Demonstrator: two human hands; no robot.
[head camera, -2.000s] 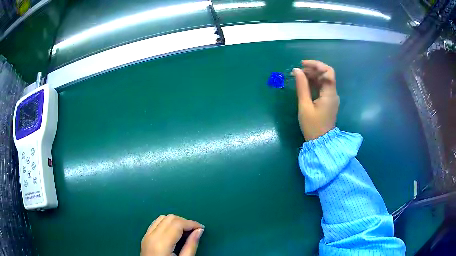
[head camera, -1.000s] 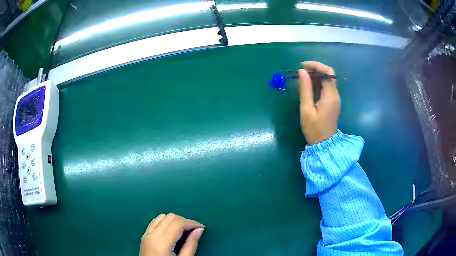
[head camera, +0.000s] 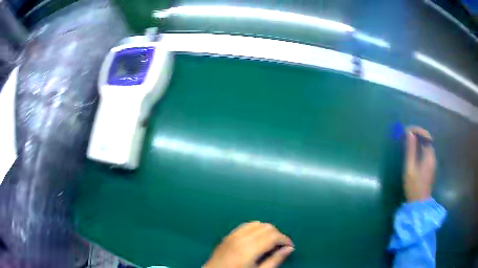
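The frame is blurred. My right hand [head camera: 421,165] is at the far right over the green mat [head camera: 251,120]. Its thumb and fingers are closed on the dark, thin tweezers [head camera: 422,139], which show only as a blurred streak at the fingertips. A small blue film clump [head camera: 398,130] lies just left of those fingertips; whether the tweezers touch it cannot be told. My left hand [head camera: 251,245] rests at the bottom centre, loosely curled, with a dark gap between thumb and forefinger and nothing visible in it.
A white handheld meter [head camera: 119,110] with a blue-purple-framed screen lies at the left. Stacked clear plastic trays [head camera: 52,115] stand beyond it at the far left. A white rail [head camera: 262,51] runs along the back of the mat.
The view has swung left, so the meter, both hands and the blue clump appear further right. More of the clear stack shows. My right hand stays beside the blue clump.
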